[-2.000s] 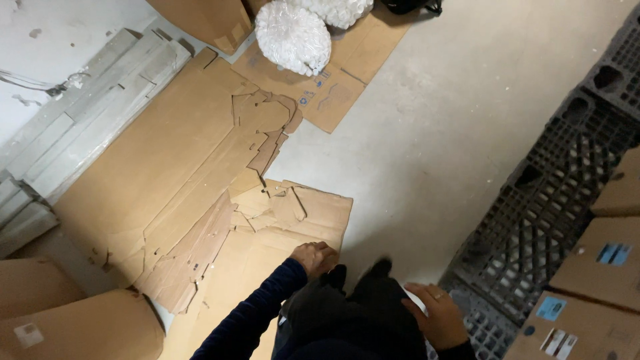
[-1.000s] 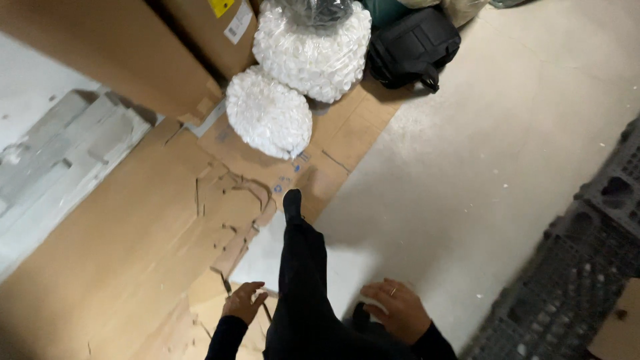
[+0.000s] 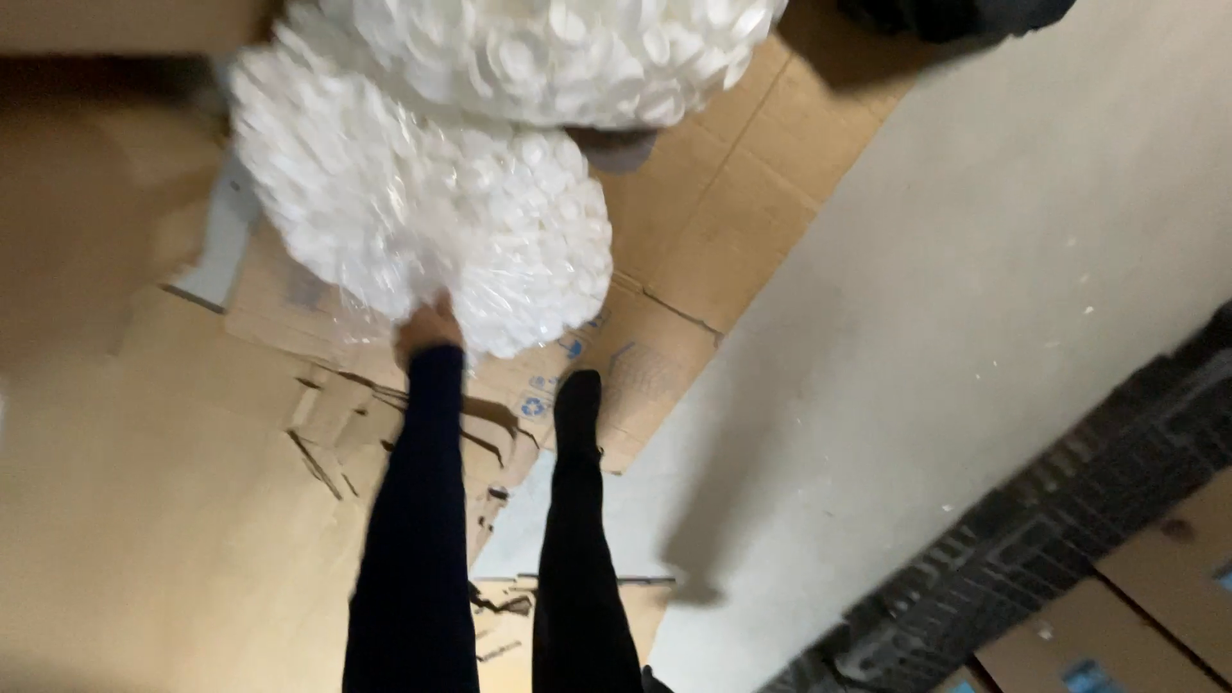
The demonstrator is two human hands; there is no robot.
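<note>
My left hand [image 3: 430,332], at the end of a dark blue sleeve, touches the near edge of a clear plastic bag [image 3: 520,241] packed with small white pieces. Its fingers are partly hidden by the plastic and blurred, so their grip is unclear. A larger bag of the same white pieces [image 3: 568,48] lies just beyond, against the first. Flattened cardboard [image 3: 760,183] with printed marks lies under the bags. My right hand is out of the picture.
Torn cardboard sheets [image 3: 192,500] cover the floor at left. A black plastic pallet [image 3: 1020,520] with cardboard boxes [image 3: 1049,635] stands at lower right. A black item [image 3: 962,14] lies at the top. My dark-clad foot [image 3: 578,395] is on the cardboard.
The view has moved closer to the white bags. My left hand has reached forward to the smaller bag; my right hand, seen a second ago, has left the picture.
</note>
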